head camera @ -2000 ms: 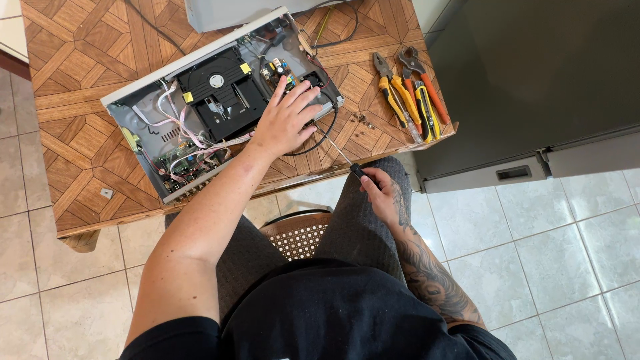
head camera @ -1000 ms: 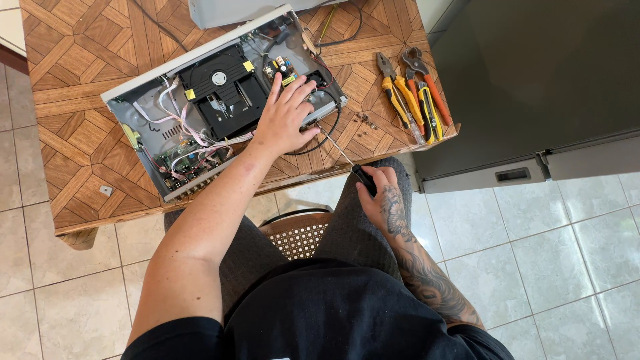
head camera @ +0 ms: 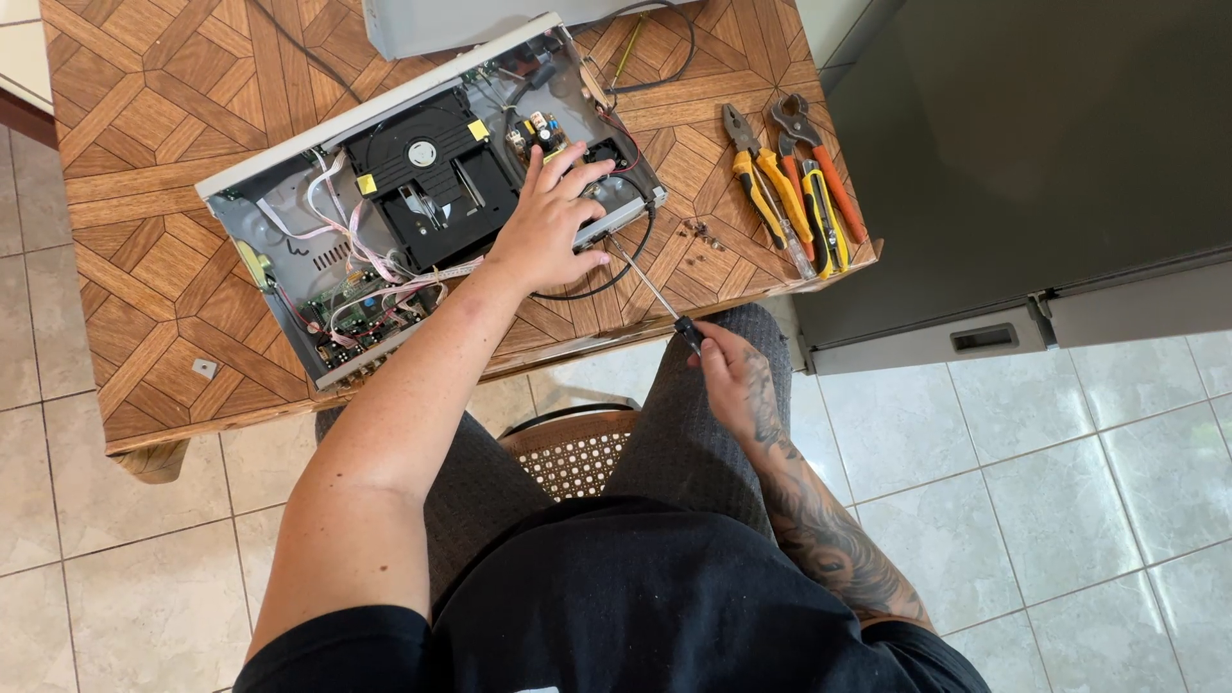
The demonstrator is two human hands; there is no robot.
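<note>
An opened disc player [head camera: 342, 260] lies tilted on the wooden table, its black disc drive [head camera: 433, 183], ribbon cables and circuit boards bare. My left hand [head camera: 553, 221] rests with spread fingers over its right part, beside a small power board [head camera: 539, 135]; what the palm touches is hidden. In my right hand [head camera: 729, 371] is the black handle of a screwdriver [head camera: 650, 282], whose shaft reaches up-left to the rear edge of the casing, near the black power cord [head camera: 643, 241]. The exact seat of the tip cannot be made out.
Combination pliers [head camera: 760, 173], orange-handled pincers [head camera: 828, 173] and a yellow utility knife [head camera: 823, 221] lie at the table's right. Several small screws [head camera: 701, 239] are scattered beside the player. A grey metal cover [head camera: 462, 21] is at the back, a small square piece [head camera: 204, 369] at the left.
My right hand has closed more fully around the screwdriver handle than two seconds ago, having shifted slightly. My left hand has stayed over the player, its fingers moved a little.
</note>
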